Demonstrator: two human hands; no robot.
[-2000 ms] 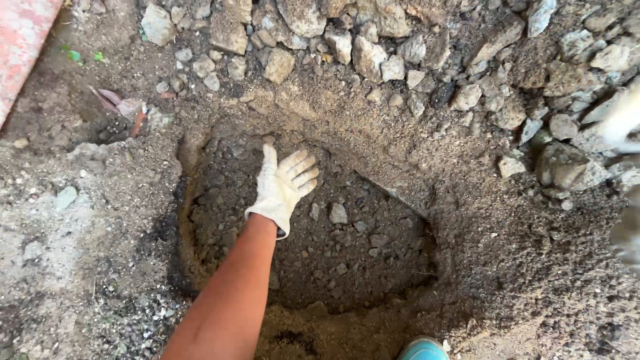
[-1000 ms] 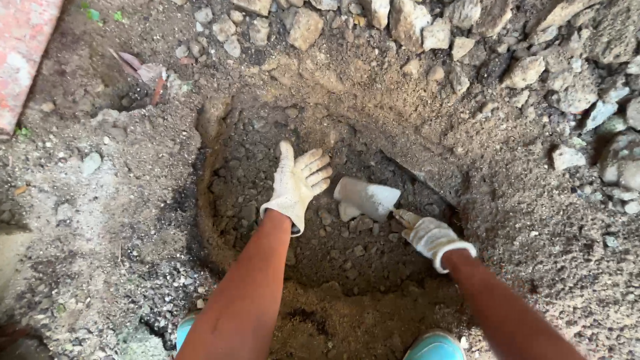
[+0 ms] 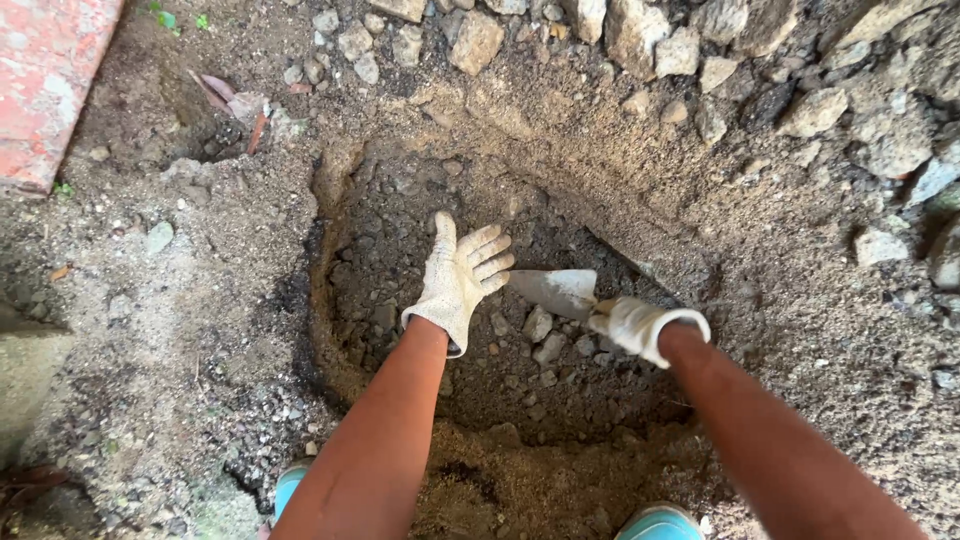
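Observation:
My left hand [image 3: 463, 279], in a soiled cream knit glove, is held over the middle of a dug pit [image 3: 375, 247], fingers apart and nothing in it. To its right, my right hand [image 3: 637, 324], in a like glove, grips the handle of a metal trowel [image 3: 559, 291]. The trowel's blade points left, its tip close to my left fingertips; whether they touch I cannot tell. Loose stones [image 3: 538, 324] and dark soil lie in the pit just below the blade. The handle is mostly hidden in my glove.
Broken rocks [image 3: 634, 34] line the pit's far side and the upper right. A worn red slab [image 3: 52, 82] lies at the upper left, a concrete block [image 3: 30, 382] at the left edge. My turquoise shoes [image 3: 660, 523] stand at the near rim.
My right hand, a blur at the right edge two seconds ago, came into the pit with the trowel. Since one second ago the blade has turned its tip towards my left hand, which stays open.

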